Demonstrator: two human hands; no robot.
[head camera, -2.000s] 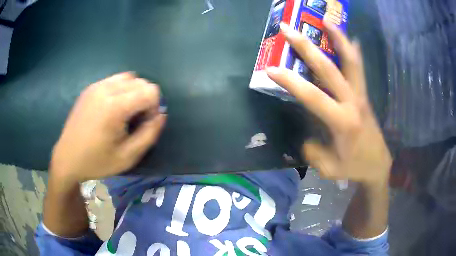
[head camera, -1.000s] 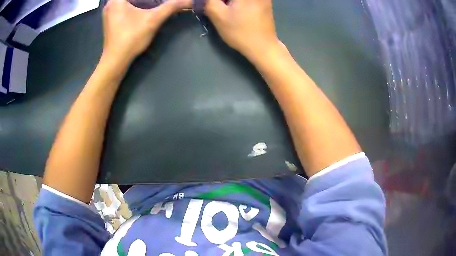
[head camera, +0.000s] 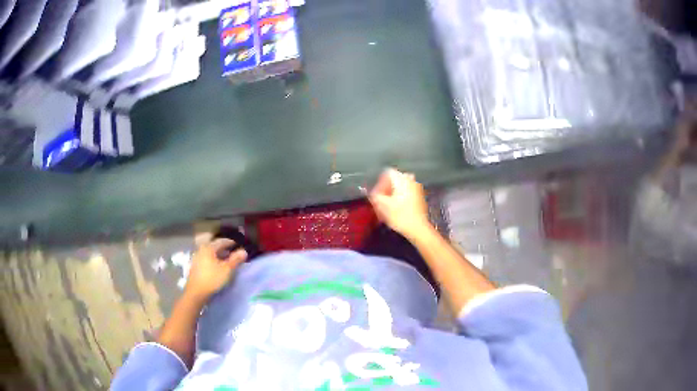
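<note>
My left hand (head camera: 212, 263) is below the bench's near edge beside my lap, fingers loosely curled and apart from the thumb, nothing seen in it. My right hand (head camera: 399, 202) is at the bench's near edge, fingers curled in and blurred; whether it holds something small cannot be told. Closed cartons (head camera: 260, 40) with blue tops and red and orange pictures stand together at the back, left of centre. Open cartons (head camera: 69, 145) with white flaps and blue panels are at the left, away from both hands.
The dark green bench top (head camera: 359, 107) spans the view. A stack of clear plastic trays (head camera: 535, 76) lies at the right. A small white scrap (head camera: 334, 178) is near the front edge. A red crate or stool (head camera: 317, 227) shows below the bench, above a paint-flaked floor (head camera: 76, 294).
The view has shifted, showing more bench and floor. My hands have come back from the bench's far part to its near edge and my lap. The grouped cartons have come into view.
</note>
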